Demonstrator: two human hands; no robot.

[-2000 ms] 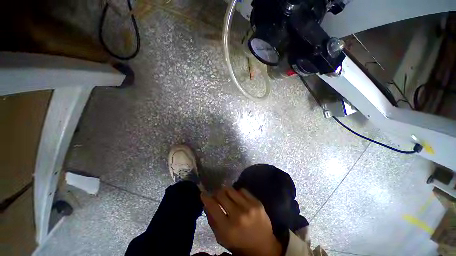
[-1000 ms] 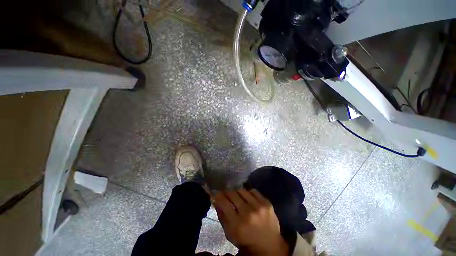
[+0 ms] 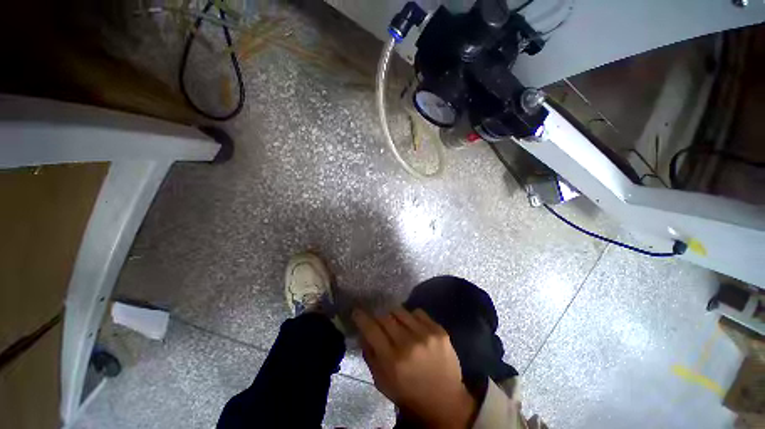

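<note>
My right hand is at the lower middle, in front of my dark-trousered legs, with a beige sleeve at its wrist. Its fingers are bent and their tips blurred; whether they hold anything cannot be told. My left hand is not seen. The black air filter regulator sits low on the white machine frame at the upper right. Its round pressure gauge faces up. A clear air hose loops down from a blue-ringed black fitting.
My beige shoe is on the speckled floor. A white frame leg stands at the left, beside brown cardboard. A white block lies near it. A black cable loop lies at the top left. A brown box is at the lower right.
The view has shifted slightly, bringing the hose's fitting fully into the picture. My right hand stays low in front of my legs, its fingers a little more spread.
</note>
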